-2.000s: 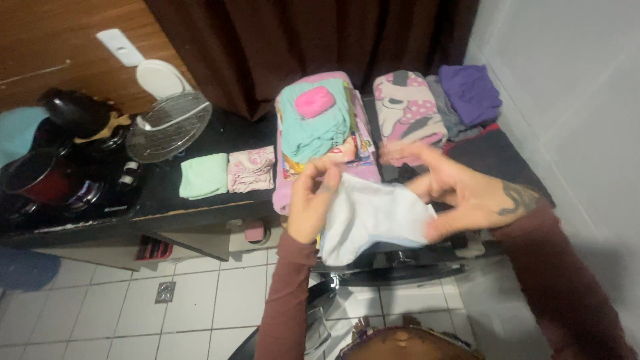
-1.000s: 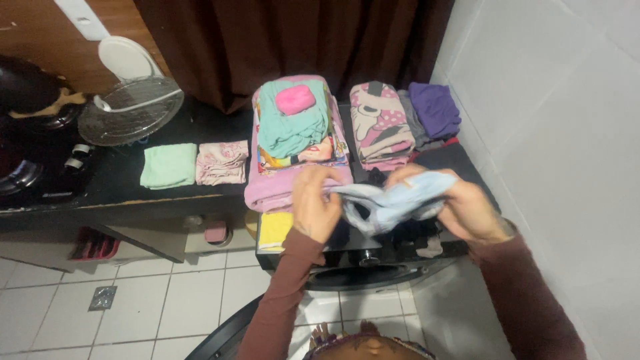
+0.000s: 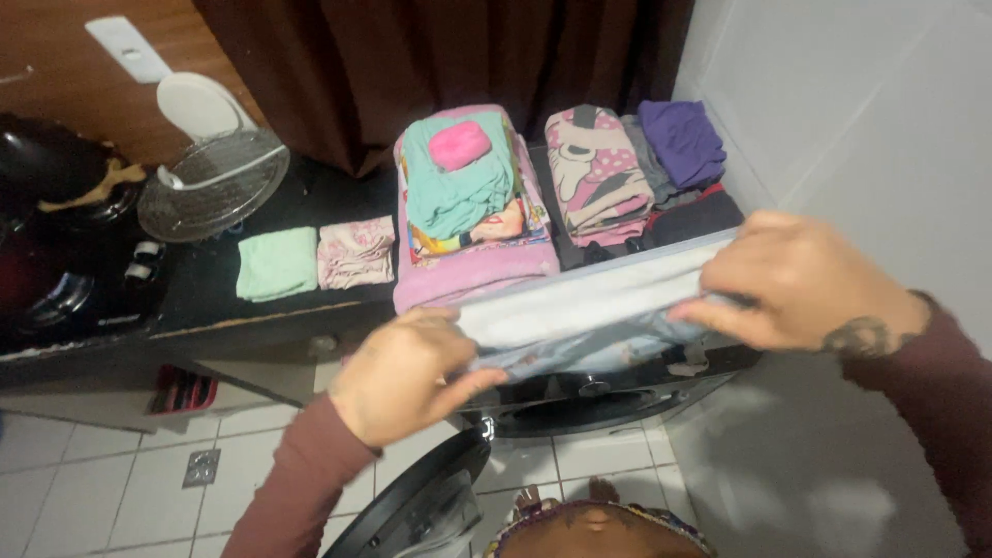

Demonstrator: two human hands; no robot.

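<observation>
A light blue and white cloth garment [image 3: 589, 310] is stretched between my hands, blurred by motion. My left hand [image 3: 415, 372] grips its left end and my right hand [image 3: 798, 287] grips its right end, a little higher. Behind it lies a stack with a pink folded towel [image 3: 477, 283], a teal garment [image 3: 465, 182] and a bright pink bundle [image 3: 459, 145] on top. Right of that stack are a folded pink patterned cloth [image 3: 597, 174] and a purple garment [image 3: 683, 143]. A mint folded cloth [image 3: 277, 264] and a pink printed one [image 3: 356, 253] lie side by side at left.
A black stove [image 3: 70, 302] with pots and a glass lid [image 3: 217, 186] stand at the left of the dark counter. Below my hands, a front-loading machine has its round door [image 3: 418, 496] swung out. A wall [image 3: 868, 139] rises at right; a brown curtain [image 3: 465, 54] hangs behind.
The garment was bunched between my hands one second ago and is now pulled out into a long, taut strip. My hands have moved farther apart.
</observation>
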